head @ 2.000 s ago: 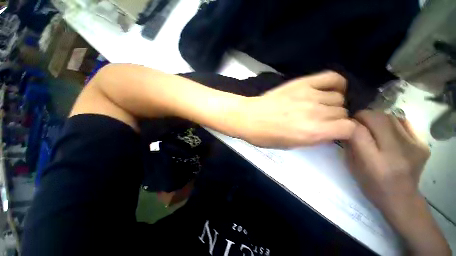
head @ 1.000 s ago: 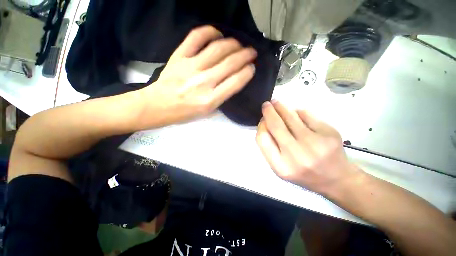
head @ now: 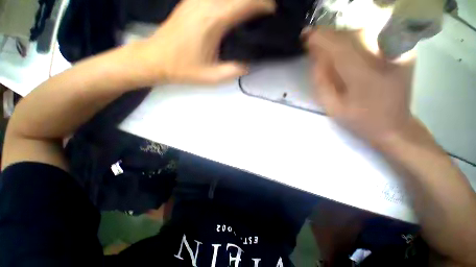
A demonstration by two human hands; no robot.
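The black garment [head: 263, 39] lies on the white machine table, its near edge between my two hands. My left hand [head: 193, 44] rests over its left part, thumb spread away from the fingers, with black cloth showing in the gap. My right hand [head: 360, 83] is blurred, fingers curled, fingertips at the right edge of the cloth beside the shiny metal near the needle area. Blur hides whether they pinch the cloth. The needle cannot be made out.
A blurred pale machine part with a round knob [head: 409, 31] stands above my right hand. The white table [head: 261, 125] has a slanting front edge. Below it hang a black bundle with gold pattern [head: 151, 180] and a white tag [head: 117, 168]. Another white tag [head: 360, 255] shows lower right.
The cloth and both hands sit higher in the picture. My left hand has spread its thumb from its fingers. My right hand has moved up and right to the metal parts, partly covering them.
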